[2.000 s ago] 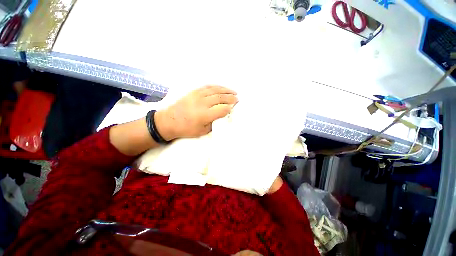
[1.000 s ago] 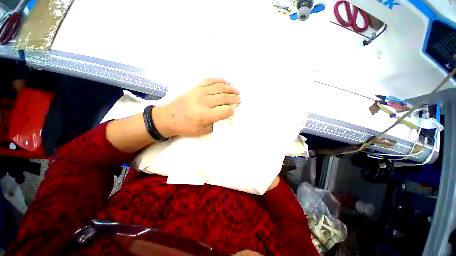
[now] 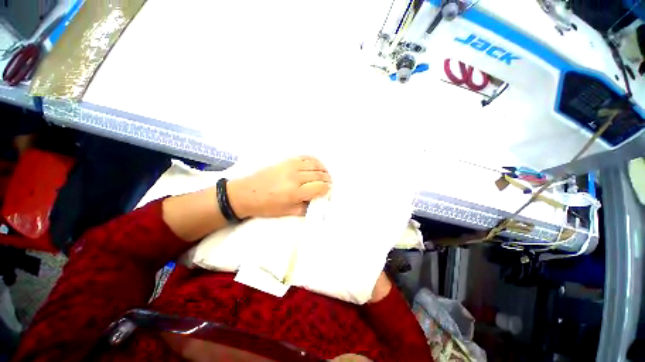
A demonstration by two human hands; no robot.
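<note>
The cream garment piece (image 3: 339, 261) lies over my lap and up onto the white table, where it washes out against the surface. My left hand (image 3: 293, 187), with a black band at the wrist, lies on the cloth with its fingers curled and pinches a fold near the table's front edge. A narrow cream flap (image 3: 267, 269) hangs below it. Of my right arm, only a bit of skin (image 3: 380, 288) at the wrist shows beside the cloth's lower right corner. The right hand itself is hidden under the cloth.
The sewing machine (image 3: 488, 49) stands at the back right, with red-handled snips (image 3: 467, 74) beside it. Dark-red shears (image 3: 22, 63) and brown tape (image 3: 85, 49) are at the far left. Another tool (image 3: 527, 174) lies at the right edge. A plastic bag (image 3: 445, 318) is below right.
The view has tilted up and shows more of the machine head. My left hand's fingers are more curled into the cloth, and the hanging flap has shifted and separated from the cloth beside it.
</note>
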